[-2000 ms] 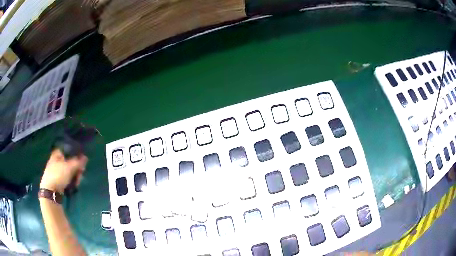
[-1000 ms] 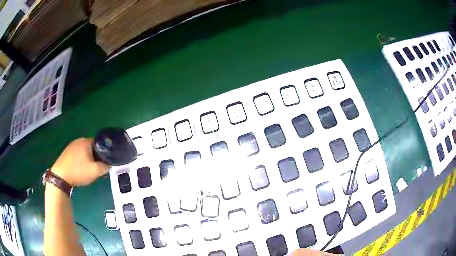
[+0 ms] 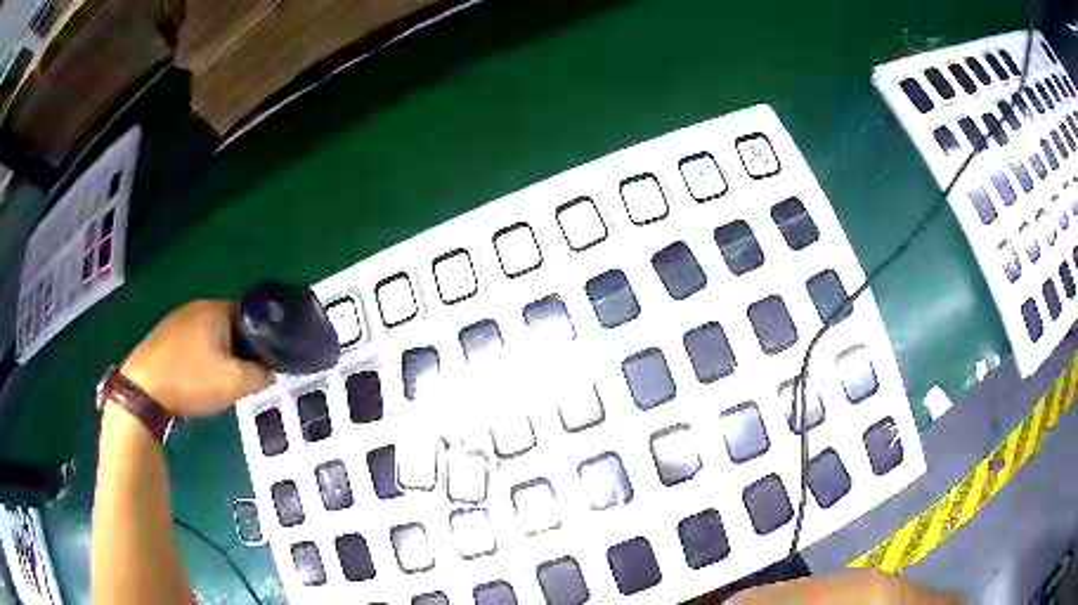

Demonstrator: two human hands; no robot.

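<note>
My left hand (image 3: 195,360), with a brown wrist strap, is closed round a black handheld scanner (image 3: 284,329). The scanner's head is over the top left corner of a large white tray (image 3: 662,408). The tray holds rows of rounded-square units; the top row has pale faces and many others are dark, such as a dark unit (image 3: 710,351). Glare washes out the tray's middle left. Two pale-rimmed units, one a loose-looking unit (image 3: 468,474), sit at odd angles. My right hand (image 3: 833,589) is cut off by the bottom edge beside a black object; its grip is hidden.
A second white tray (image 3: 969,195) lies at the right and another tray (image 3: 80,242) at the left. A black cable (image 3: 869,284) crosses the main tray's right part. Stacked cardboard (image 3: 272,53) stands behind the green bench (image 3: 497,130). Yellow-black tape (image 3: 987,485) marks the floor at lower right.
My left hand has brought the scanner from left of the tray to over its top left corner. The cable now lies across the tray's right side. More of my right hand shows. The view has shifted.
</note>
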